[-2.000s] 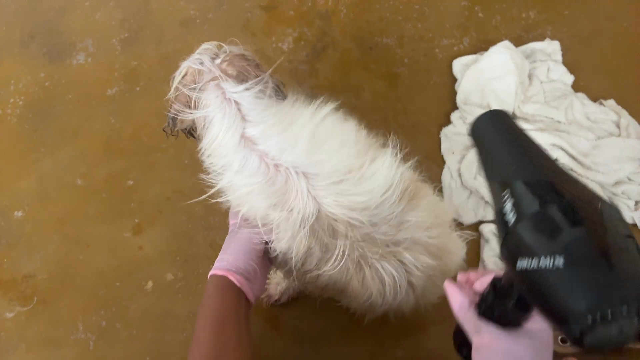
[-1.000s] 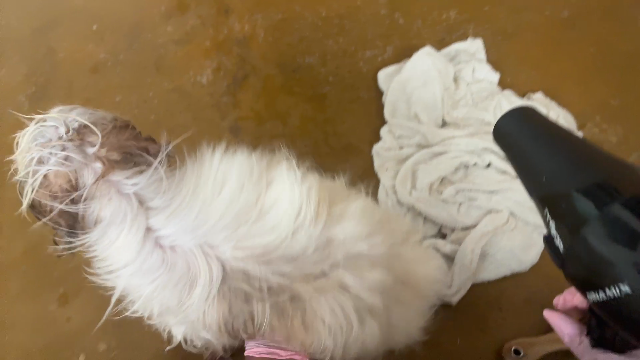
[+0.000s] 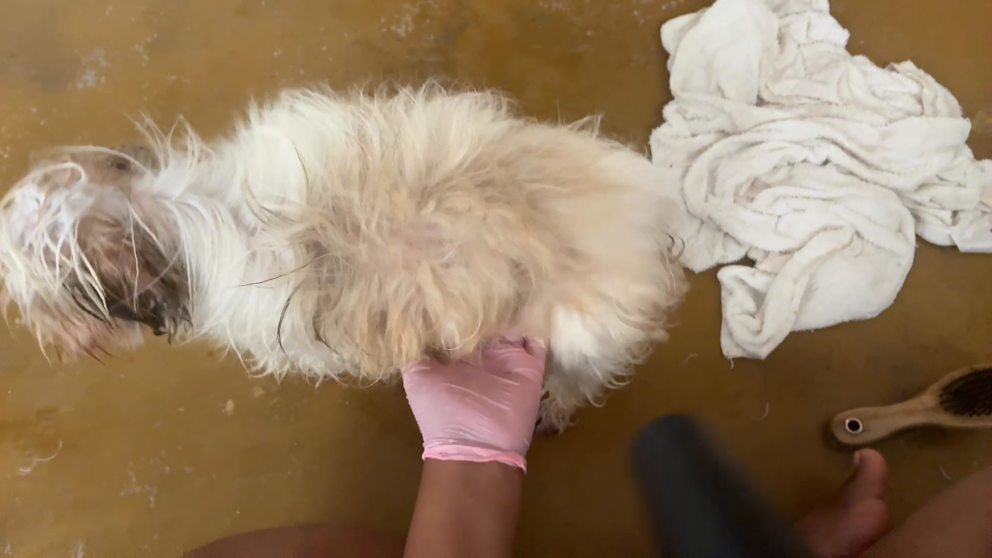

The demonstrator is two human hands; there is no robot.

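Observation:
A long-haired white and tan dog (image 3: 434, 232) stands on the brown floor, its head at the left edge. My left hand (image 3: 477, 395), in a pink glove, reaches under the dog's belly near the hind leg; fur and body hide its fingers. At the bottom right, the blurred black nozzle of a hair dryer (image 3: 697, 488) points up toward the dog's rear. My right hand is out of the frame.
A crumpled white towel (image 3: 806, 170) lies behind the dog at the upper right. A wooden-handled brush (image 3: 899, 415) rests on the floor at the right edge, beside a bare foot (image 3: 852, 504).
Two seconds ago the dog's body slanted across the view; now it lies level. The dryer is lower in view, and my right hand, seen holding it before, has left the frame.

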